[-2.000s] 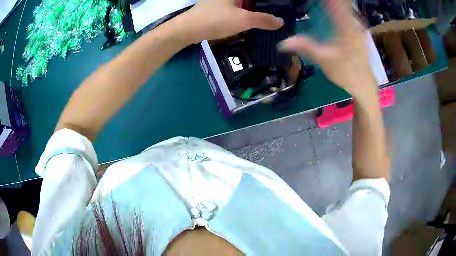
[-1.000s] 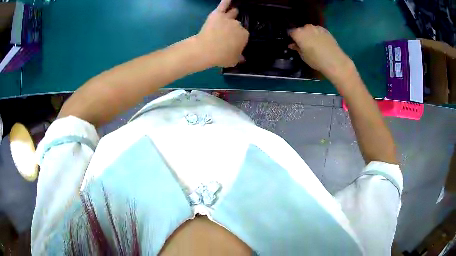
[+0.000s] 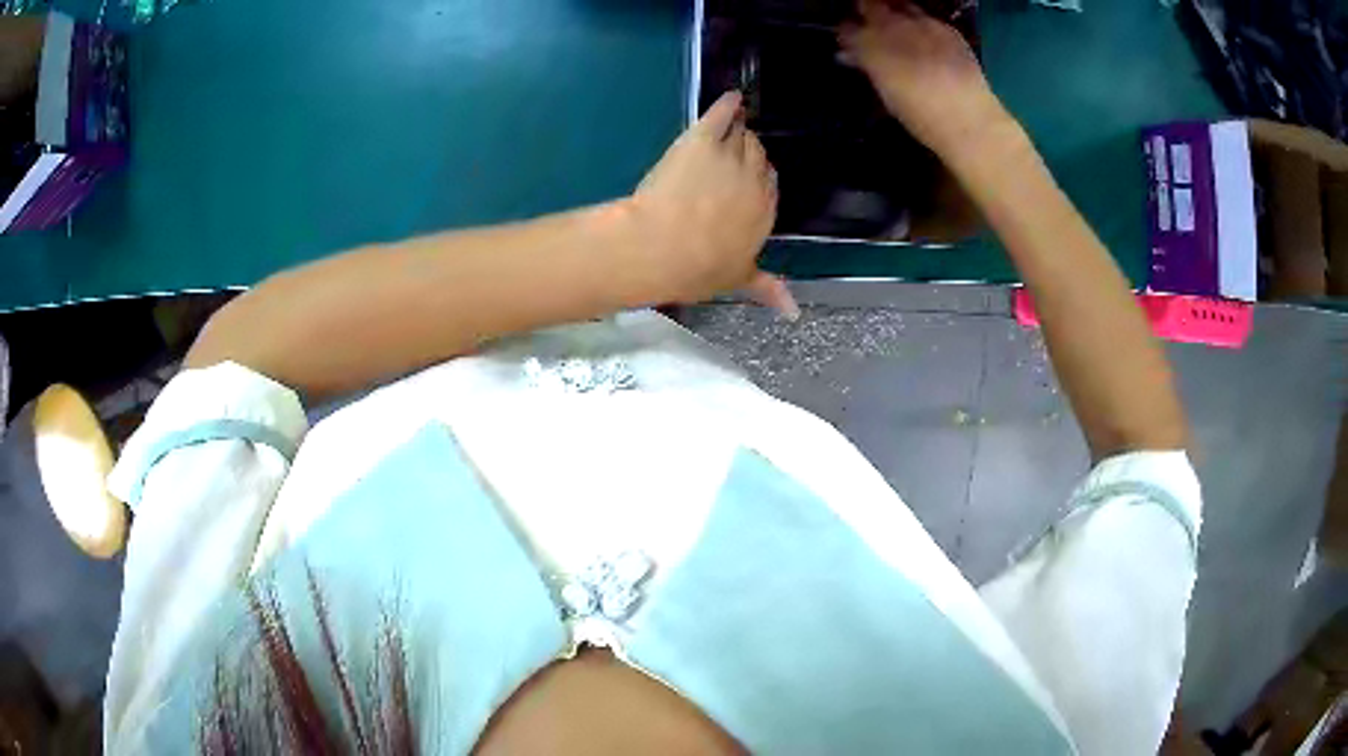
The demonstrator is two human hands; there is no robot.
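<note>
An open retail box [image 3: 872,244] stands at the bench's front edge, cut off by the top of the picture. Its inside is dark, with black contents that cannot be told apart and a shiny grey patch near the front. My left hand [image 3: 710,200] is at the box's near left corner, fingers toward the box and thumb pointing out over the bench edge; nothing shows held in it. My right hand [image 3: 920,67] is over the box's right part, slightly blurred, fingers apart, with no thing seen in it.
Purple-and-white boxes stand at the bench's left end [image 3: 101,89] and right end [image 3: 1180,214]. A black accessory pile [image 3: 1294,59] lies at the far right. A pink-red strip [image 3: 1205,319] is at the right bench edge. A round pale stool top [image 3: 77,470] is at lower left.
Since one second ago, my left hand has moved right and slightly down, its thumb now spread. My right hand has moved up and opened. The box sits slightly farther right, its white left edge showing.
</note>
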